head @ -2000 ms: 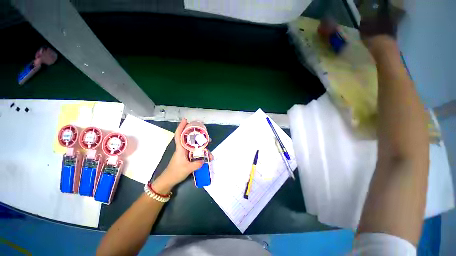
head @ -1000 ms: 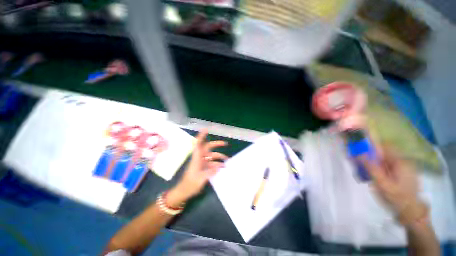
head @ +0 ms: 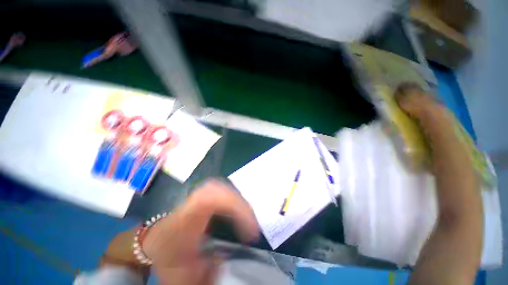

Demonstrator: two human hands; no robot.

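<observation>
Three pink fan half-assemblies (head: 135, 126) with blue battery cells (head: 125, 163) lie side by side on the white sheet at left. My left hand (head: 195, 225), blurred and wearing a beaded bracelet, is curved low in front of me, with a gap between thumb and fingers and nothing seen in it. My right hand (head: 419, 103) is blurred over the yellowish wrapped pad (head: 393, 114) on the foam stack; its fingertips are unclear and no fan shows in it.
The record sheet (head: 267, 211) bears a yellow and black marker (head: 290, 193) and a blue pen (head: 322, 157). White foam trays (head: 384, 195) stand at right. More fan units (head: 114, 48) lie on the green belt (head: 256, 83) behind a grey metal post (head: 167, 61).
The fan unit seen in my right hand a second ago no longer shows there. My right hand has moved up over the pad. My left hand has come down and nearer to me.
</observation>
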